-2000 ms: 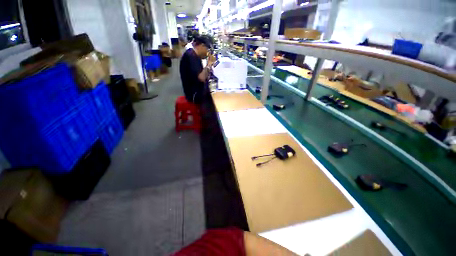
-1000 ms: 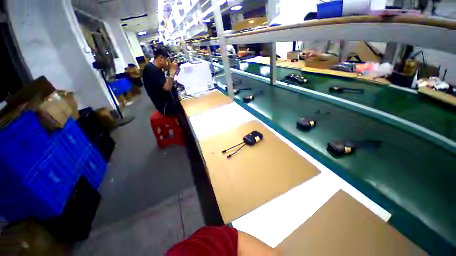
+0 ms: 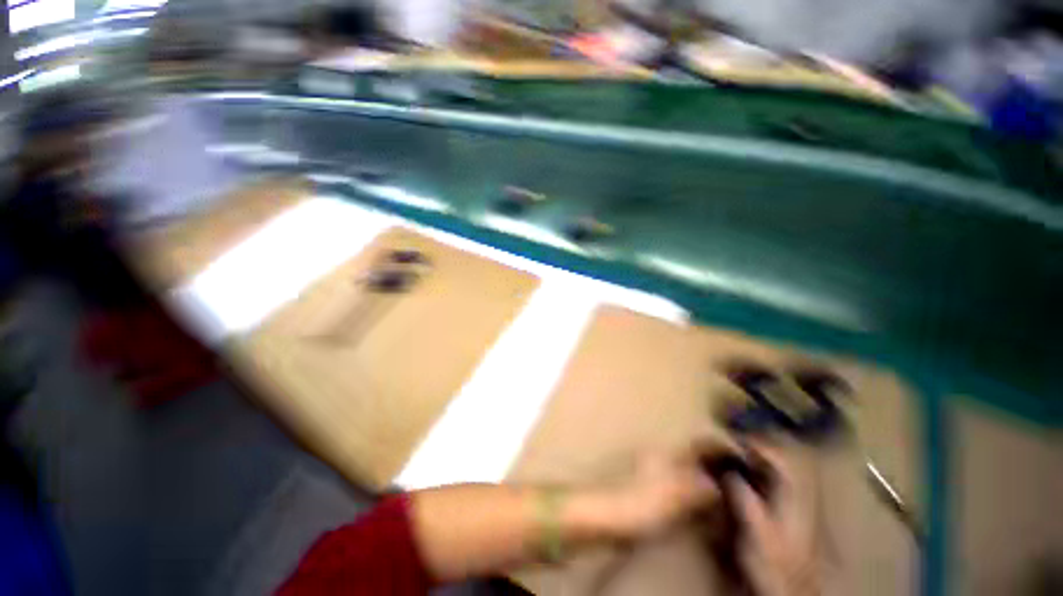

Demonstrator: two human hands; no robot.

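Note:
The view is strongly blurred. My left hand (image 3: pixel 659 498) reaches in from the lower left, with a red sleeve and a thin band at the wrist. My right hand (image 3: pixel 783 530) is close beside it at the lower right. Both hands are on a small black unit (image 3: pixel 740 468) above the cardboard. Other black units (image 3: pixel 787 402) lie just behind the hands, blurred together. Another black unit (image 3: pixel 396 271) with leads lies on the cardboard sheet (image 3: pixel 466 314) further left. Finger details are hidden by blur.
The green conveyor (image 3: pixel 699 221) runs behind the bench and carries small dark units (image 3: pixel 519 200). A white strip (image 3: pixel 501 396) lies between cardboard sheets. A seated person (image 3: pixel 58 198) and a red stool (image 3: pixel 146 355) are at the left. A thin metallic item (image 3: pixel 888 487) is right of the hands.
The view has swung right and down. Both my hands are now in view on a black unit, where only a sleeve and part of an arm showed before.

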